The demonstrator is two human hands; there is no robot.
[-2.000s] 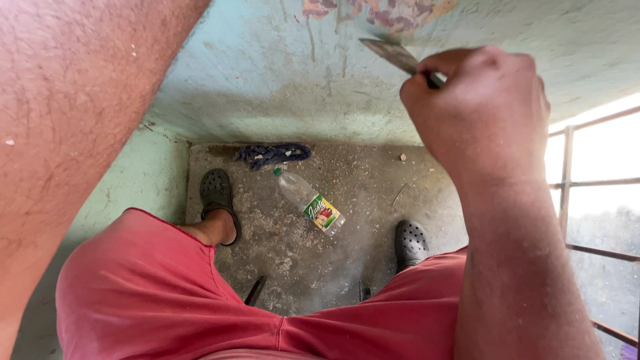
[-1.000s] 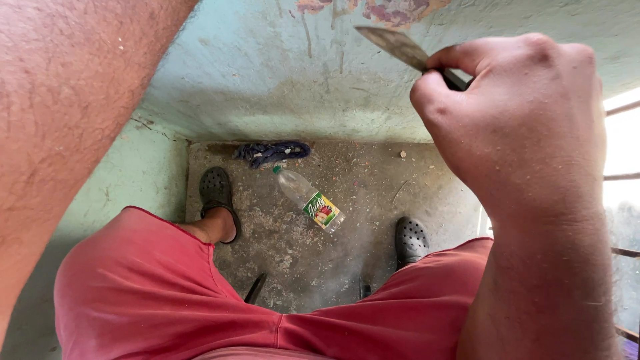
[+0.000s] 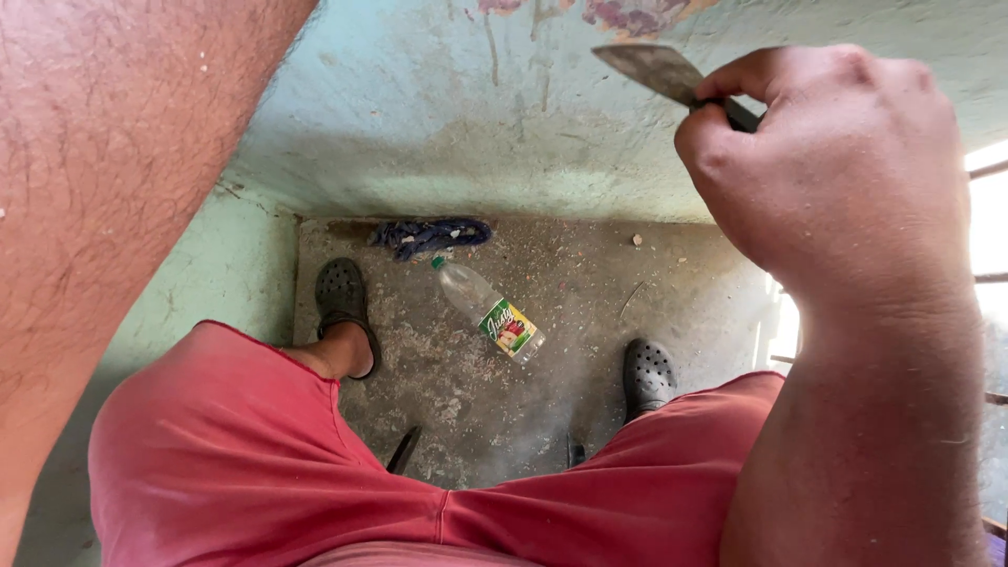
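My right hand (image 3: 835, 157) is closed around the dark handle of a scraper or knife with a flat, worn metal blade (image 3: 654, 71). The blade points to the upper left, in front of a blue-green painted wall (image 3: 441, 102); whether it touches the wall I cannot tell. Above the blade tip the paint is gone in patches, with purple and orange layers showing (image 3: 638, 14). My left forearm (image 3: 134, 157) crosses the upper left of the view, and my left hand lies beyond the top edge, hidden from sight.
On the concrete floor (image 3: 551, 409), strewn with paint flakes, lies a clear plastic bottle (image 3: 488, 309) with a green cap. A dark blue cloth (image 3: 433, 235) rests against the wall's foot. My feet in dark clogs (image 3: 341, 291) stand apart. Metal bars (image 3: 991, 278) run along the right side.
My right hand has moved to the right since the oldest frame, with the tool still in it. The blade shows more of its flat side. Bottle and cloth lie where they were.
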